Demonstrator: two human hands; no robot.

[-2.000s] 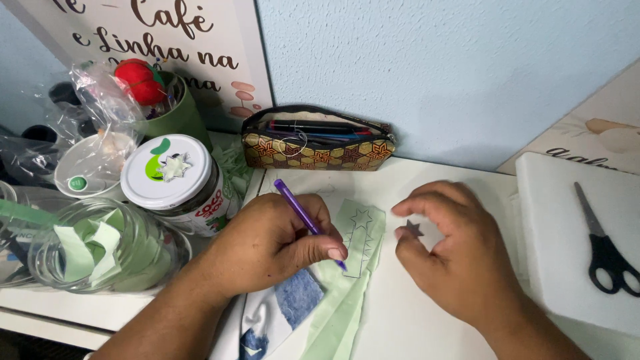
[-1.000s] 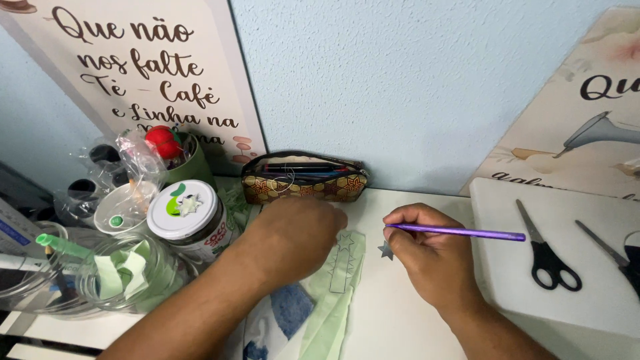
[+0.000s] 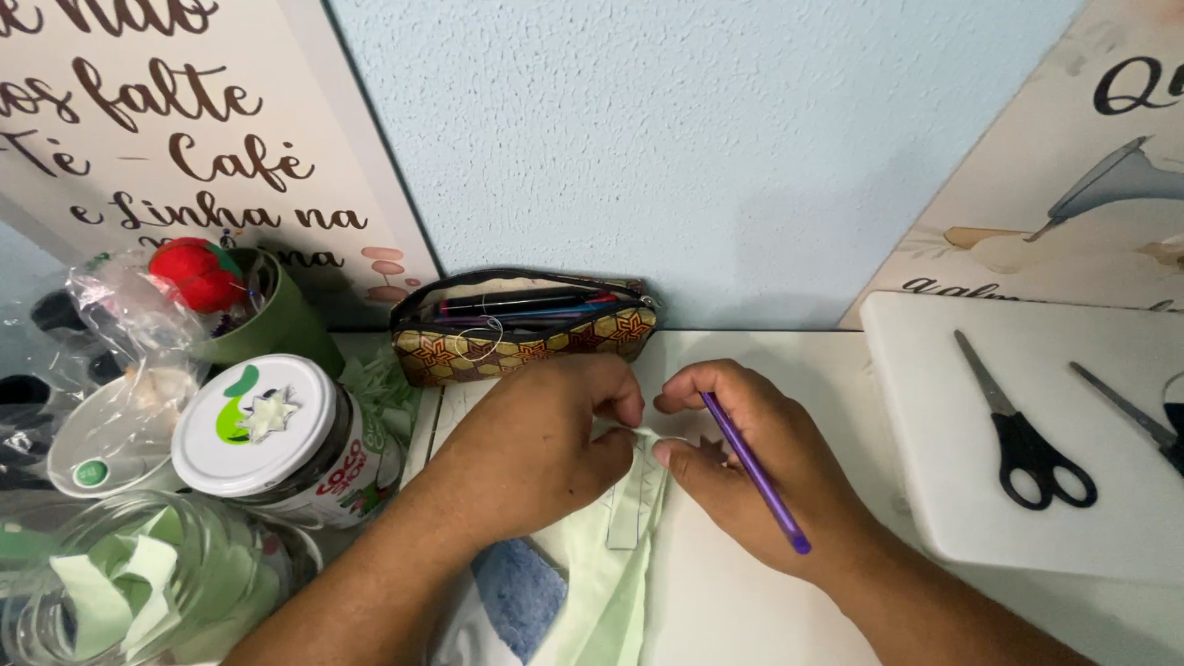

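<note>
My left hand (image 3: 564, 435) pinches the top edge of a light green fabric strip (image 3: 601, 601) between thumb and finger. Opposite it, my right hand (image 3: 749, 453) has its fingertips at the same edge, and a purple pen (image 3: 754, 472) lies across its fingers. Pen-drawn outlines show on the fabric below the fingers. A small dark star-shaped piece (image 3: 712, 448) is partly hidden behind my right hand. A piece of blue denim (image 3: 520, 597) lies left of the strip, beneath my left forearm.
A patterned pencil case (image 3: 527, 347) stands open against the wall. On the left are a white-lidded jar (image 3: 254, 425) with a fabric star on top, a glass jar of green scraps (image 3: 139, 583) and a green pot (image 3: 277, 314). Black-handled scissors (image 3: 1027, 453) lie on a white board (image 3: 943, 518).
The pen was in my left hand two seconds ago and is now in my right. My right hand has moved left to the fabric's top edge, which now looks lifted or folded.
</note>
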